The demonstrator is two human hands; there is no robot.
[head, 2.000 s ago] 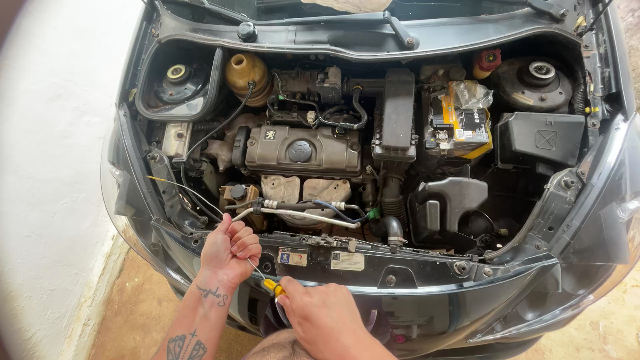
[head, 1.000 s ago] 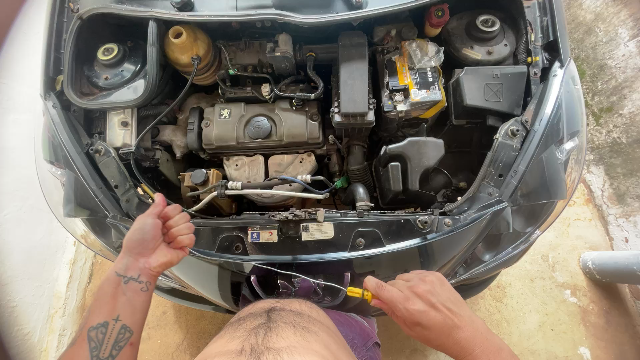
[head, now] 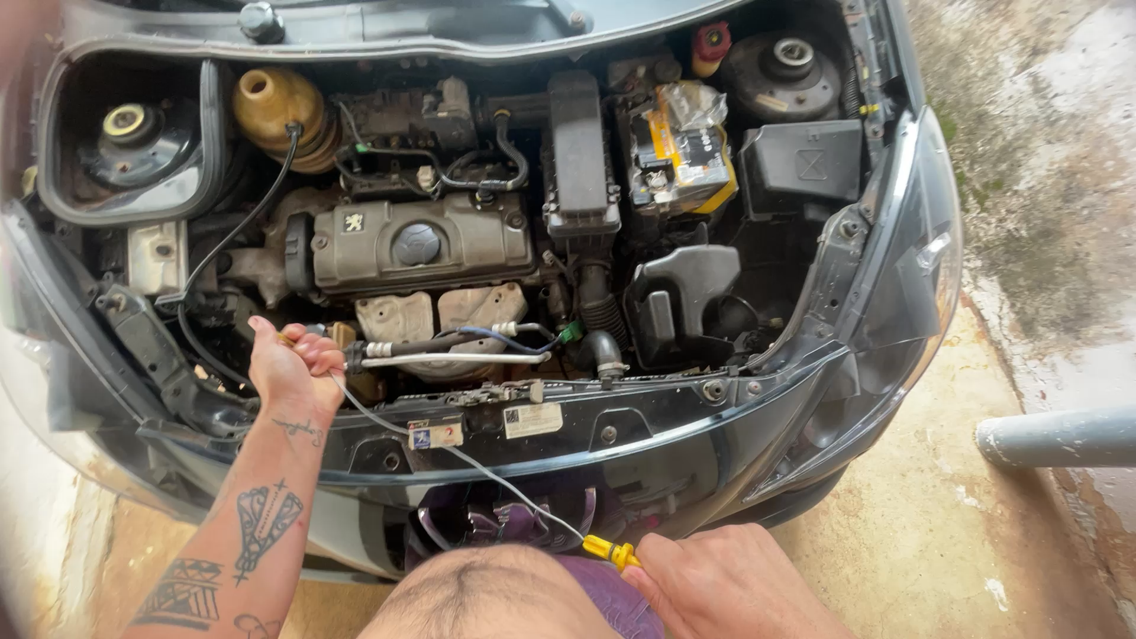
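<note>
My left hand [head: 297, 359], closed around a thin engine oil dipstick, is over the front edge of the engine bay at the left; a small yellow tip shows above its fingers. The pale strip of the dipstick [head: 497, 479] curves down to the right, in front of the car's front panel. At its lower end is the yellow handle [head: 611, 552], which my right hand [head: 710, 581] grips near my belly. Behind both hands lies the engine's valve cover [head: 426, 244] with its black oil filler cap [head: 417, 243].
A car battery [head: 683, 160] in torn wrapping is at the right of the bay, beside a black fuse box cover [head: 803, 164]. The yellowed coolant reservoir [head: 284, 111] stands at the back left. Pipes [head: 453, 358] run just right of my left hand. A grey pipe [head: 1056, 439] lies at far right.
My right hand, with the yellow handle, has moved right and away from my left hand, so more of the strip shows between them. The view has shifted closer to the engine bay.
</note>
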